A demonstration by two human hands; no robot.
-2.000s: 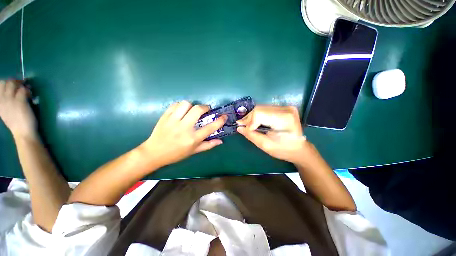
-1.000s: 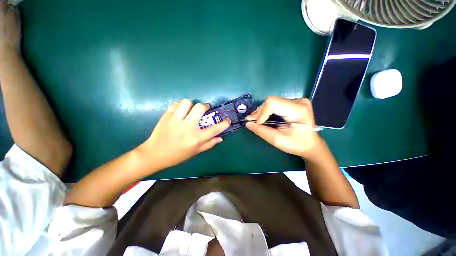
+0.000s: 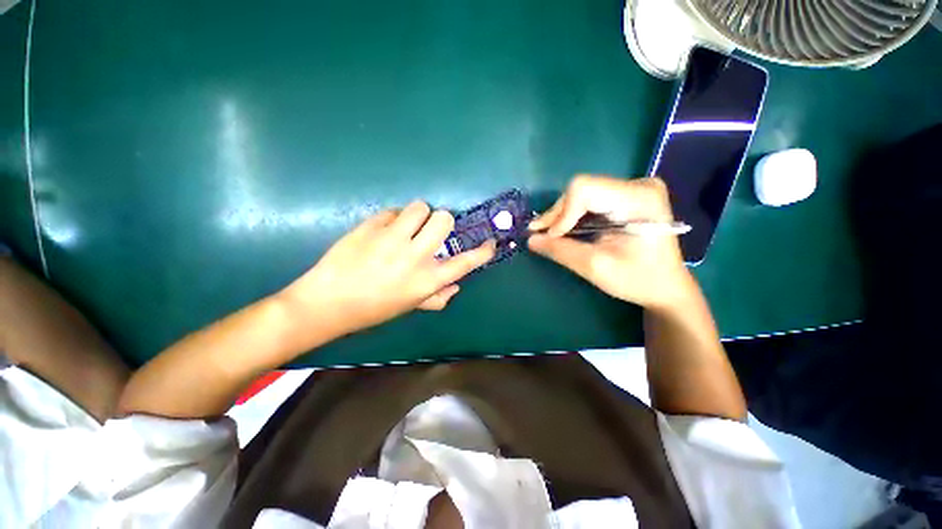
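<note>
A small dark phone unit (image 3: 478, 229) lies tilted on the green tabletop, its right end higher. A pale round disc (image 3: 503, 220) shows near its right end. A white label (image 3: 446, 249) shows partly beside my left fingers. My left hand (image 3: 387, 260) holds the unit's left part, with fingers over its surface and lower edge. My right hand (image 3: 615, 236) is shut on thin tweezers (image 3: 661, 227), whose pale rear end points right. The tweezers' tips are at the unit's right end; exact contact is too small to tell.
A large black smartphone (image 3: 711, 150) lies at right, partly behind my right hand. A small white rounded case (image 3: 785, 177) lies beside it. A white fan (image 3: 816, 26) stands at upper right. A neighbour's arm (image 3: 52, 331) rests at the left edge. A white line (image 3: 30, 145) crosses the tabletop (image 3: 310, 103).
My right hand and tweezers have moved right, towards the unit's right end. My left hand has shifted slightly right, covering more of the label. The neighbour's arm has drawn back down at left.
</note>
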